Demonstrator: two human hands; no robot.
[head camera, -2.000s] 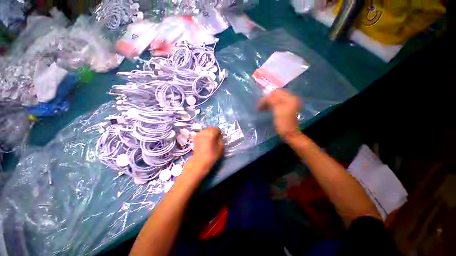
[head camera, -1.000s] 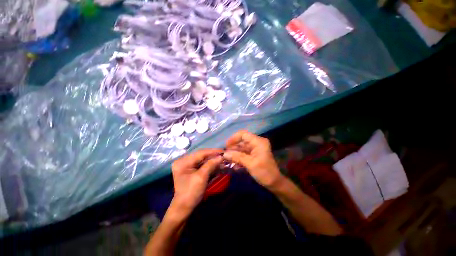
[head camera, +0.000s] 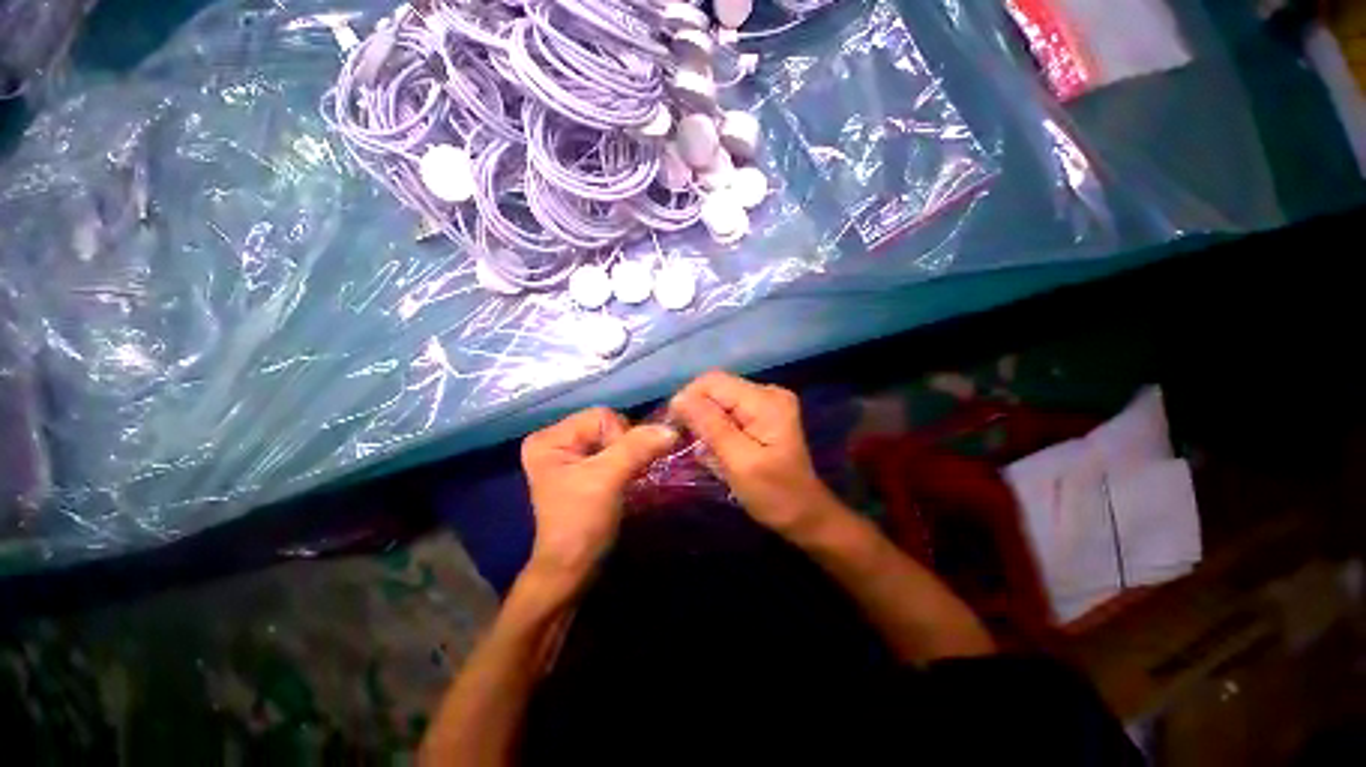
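My left hand (head camera: 577, 487) and my right hand (head camera: 754, 450) are close together below the bench edge, fingertips pinched on a small clear zip-lock bag (head camera: 674, 474) that hangs between them. Whether anything is inside the bag cannot be told. A heap of pale coiled cables (head camera: 577, 135) lies beyond my hands, with white charging pucks (head camera: 632, 280) along its near edge. Another clear bag with a red line (head camera: 921, 202) lies right of the heap. A stack of empty zip-lock bags (head camera: 1116, 42) with a red-orange band is at the upper right.
Crinkled clear plastic sheet (head camera: 240, 322) covers the green bench, whose front edge (head camera: 495, 427) runs just beyond my hands. A red stool (head camera: 981, 517) with folded white cloth or paper (head camera: 1116, 502) stands at the right. Worn green floor (head camera: 285, 659) shows at the lower left.
My hands came from the heap and the bag stack together over my lap and now pinch a clear bag. The view has tilted down, so the heap sits higher in the picture.
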